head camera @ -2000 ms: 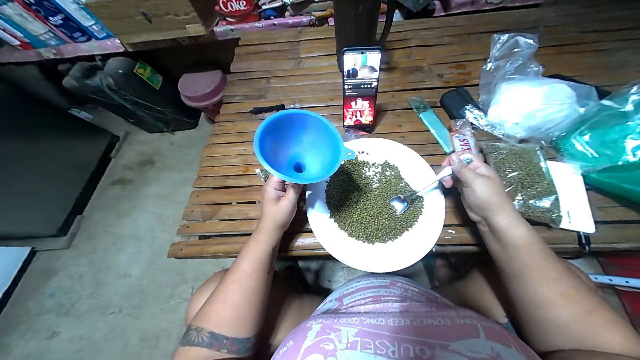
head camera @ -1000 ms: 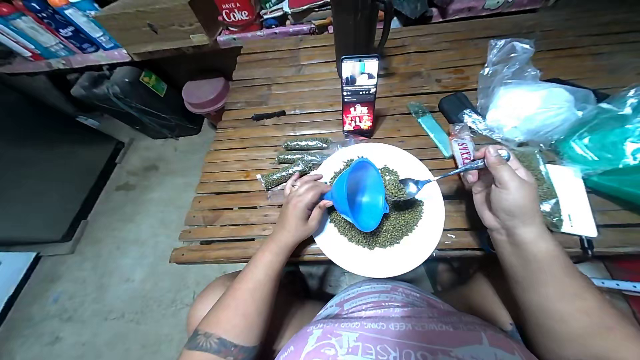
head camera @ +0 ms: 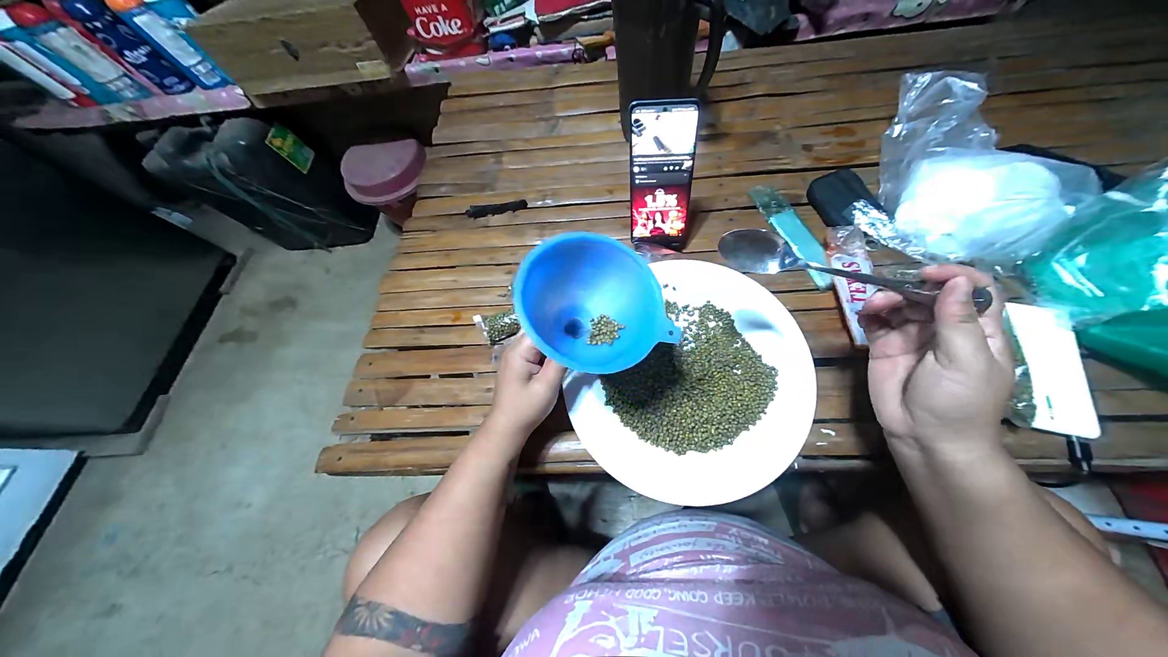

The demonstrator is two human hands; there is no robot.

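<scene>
My left hand grips a blue plastic funnel from below, above the left part of a white plate. A few green beans lie inside the funnel near its hole; its underside is hidden. On the plate spreads a heap of small green beans, likely mung beans. My right hand, right of the plate, holds a metal spoon by the handle; its bowl looks empty and is over the plate's far right edge. A small plastic packet of beans shows left of the funnel.
A phone stands upright behind the plate, against a dark container. To the right lie a teal packet, a red and white wrapper, a clear bag with white contents and a green bag. The table has bamboo slats.
The funnel has risen and tilted so that its inside shows, with beans in it. My right hand has drawn the spoon up off the beans to the plate's far right edge.
</scene>
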